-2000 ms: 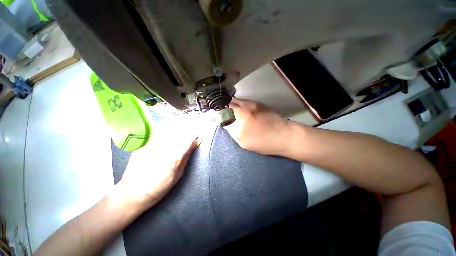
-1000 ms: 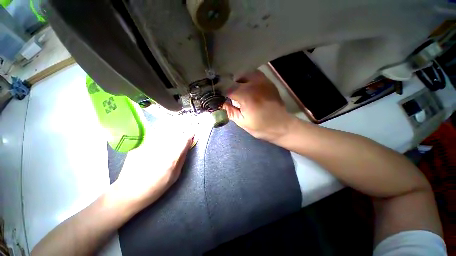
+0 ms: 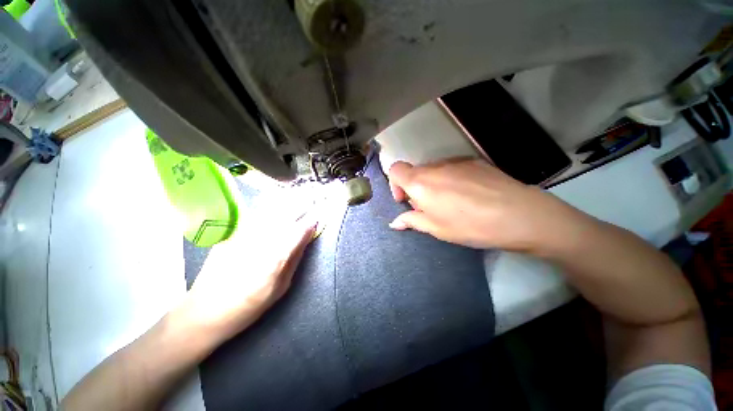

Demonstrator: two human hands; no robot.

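Observation:
A dark grey garment panel [image 3: 402,297] with a curved line lies on the white table under the sewing machine head [image 3: 241,72]. My left hand [image 3: 249,257] lies flat on the panel's left part, its fingers washed out by the lamp glare. A small yellow edge, perhaps of a patch [image 3: 318,231], shows by its fingertip. My right hand [image 3: 458,201] is over the panel's right part, right of the thread tension assembly [image 3: 348,164], thumb and fingers apart, holding nothing visible. The needle area is hidden by glare and the machine head.
A neon yellow-green tag [image 3: 197,197] hangs left of the needle. A smartphone [image 3: 510,128] lies under the machine arm, with small dark tools [image 3: 615,140] to its right. A grey control panel [image 3: 687,177] is at the table's right end. An orange-red crate [image 3: 715,265] is beyond.
My right hand has moved away from the tension assembly, rightward and down over the panel, and its fingers have spread. My left hand stays in nearly the same place on the cloth.

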